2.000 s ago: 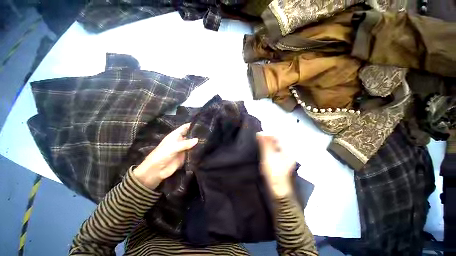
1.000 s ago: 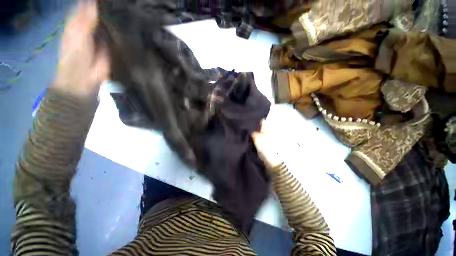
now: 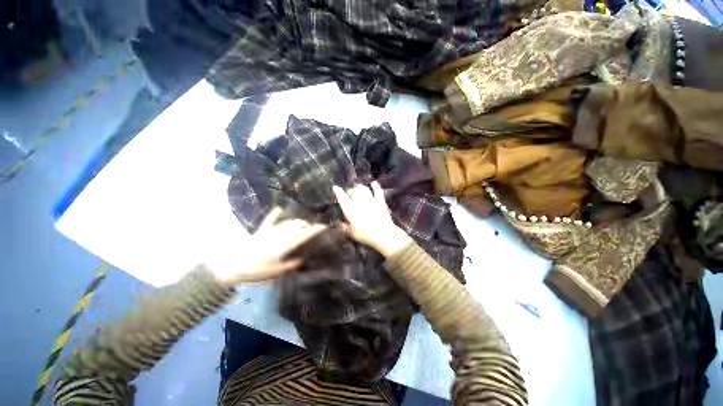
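The dark plaid garment [image 3: 341, 293] lies bunched in a heap on the white table [image 3: 166, 206], its front part close to my body. Smoother dark purple cloth [image 3: 408, 176] shows near its upper right side. My right hand [image 3: 369, 216] is on the middle of the heap, gripping the cloth, with fingertips pointing away from me. My left hand [image 3: 269, 247] is blurred and lies over the garment's left side with fingers spread; whether it grips cloth is unclear. A small blue object [image 3: 527, 308] lies on the table at the right, apart from both hands.
More plaid garments [image 3: 317, 40] are heaped along the far edge. Golden-brown garments [image 3: 523, 170] with patterned panels and pearly dots are piled at upper right. Another plaid garment [image 3: 646, 325] hangs at lower right. Striped tape [image 3: 67, 321] marks the floor at left.
The garment was first spread to the left, then lifted and swung left by my left hand; now it lies bunched at the centre. My left hand has come back down near my right.
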